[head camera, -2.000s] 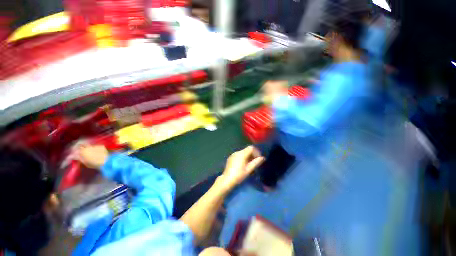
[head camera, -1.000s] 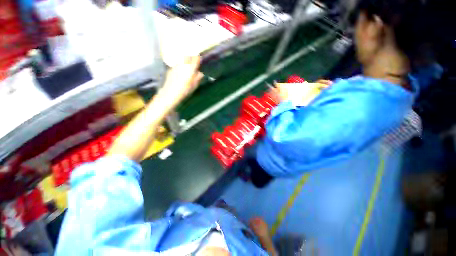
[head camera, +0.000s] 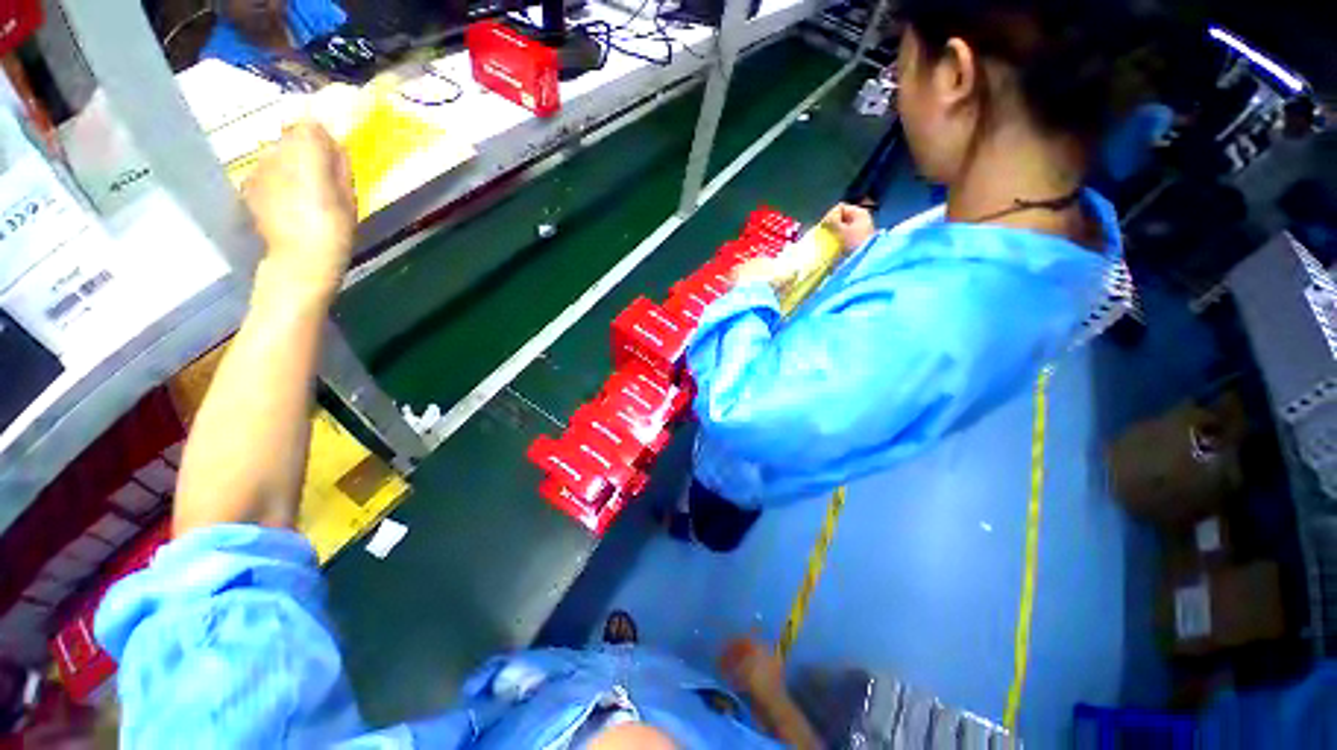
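My left hand (head camera: 301, 198) is raised at the upper left with fingers curled. It overlaps the near-left edge of a yellow sheet (head camera: 389, 154) over the white shelf; I cannot tell whether the fingers grip it. My right hand (head camera: 748, 667) is low beside my body at the bottom, small and blurred; its grip is unclear. Red cartons (head camera: 609, 432) stand in an uneven row on the dark green conveyor table (head camera: 440, 586), away from both hands.
A person in a blue smock (head camera: 909, 352) at the table holds a yellow sheet (head camera: 807, 271) over the cartons. Grey metal posts (head camera: 711, 117) rise from the table. A red box (head camera: 513, 66) stands on the white shelf. Yellow sheets (head camera: 345, 484) lie at the left.
The view has turned and sharpened. My left hand went from low over the table to the shelf, then farther left in the view. The neighbour's yellow sheet now shows clearly.
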